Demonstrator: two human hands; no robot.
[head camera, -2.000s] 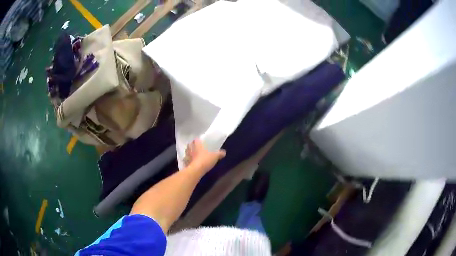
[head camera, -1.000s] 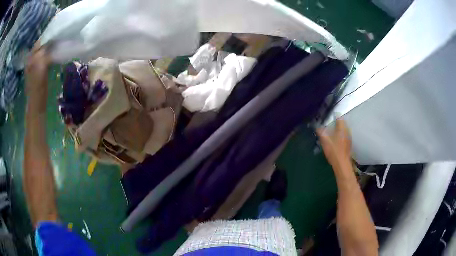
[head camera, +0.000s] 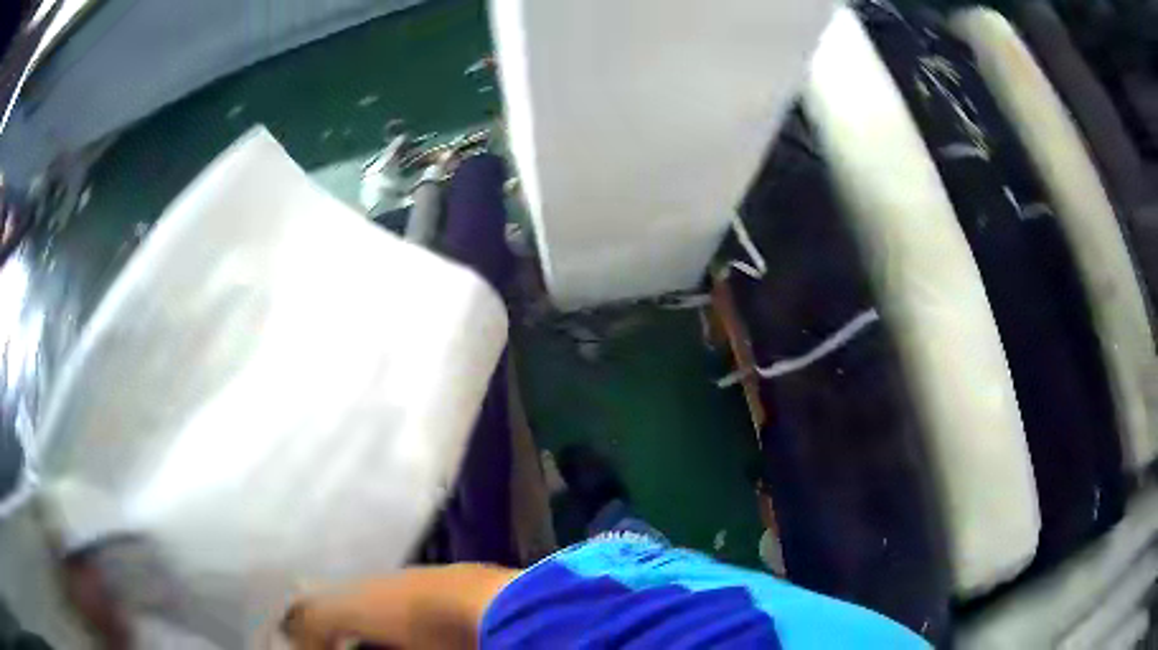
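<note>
A large white sheet (head camera: 273, 381) fills the left of the view, lifted and blurred, above the dark fabric rolls. My left hand (head camera: 108, 590) is at the lower left, blurred and partly covered, closed on the sheet's near edge. My right hand (head camera: 318, 620) is at the bottom edge, partly cut off, with its forearm reaching leftward from the blue sleeve. It is at the sheet's lower edge; its grip cannot be made out.
A white panel (head camera: 648, 140) hangs down at top centre. Dark fabric rolls (head camera: 825, 444) with white ties lie on the right, among long pale rolls (head camera: 940, 305). A purple-navy roll (head camera: 478, 229) lies beside the sheet. Green floor (head camera: 635, 419) shows between the stacks. A shoe is low centre.
The view has swung right. The sheet has come down from across the top to the left foreground. My right hand has left the white panel's edge and reached across to the left.
</note>
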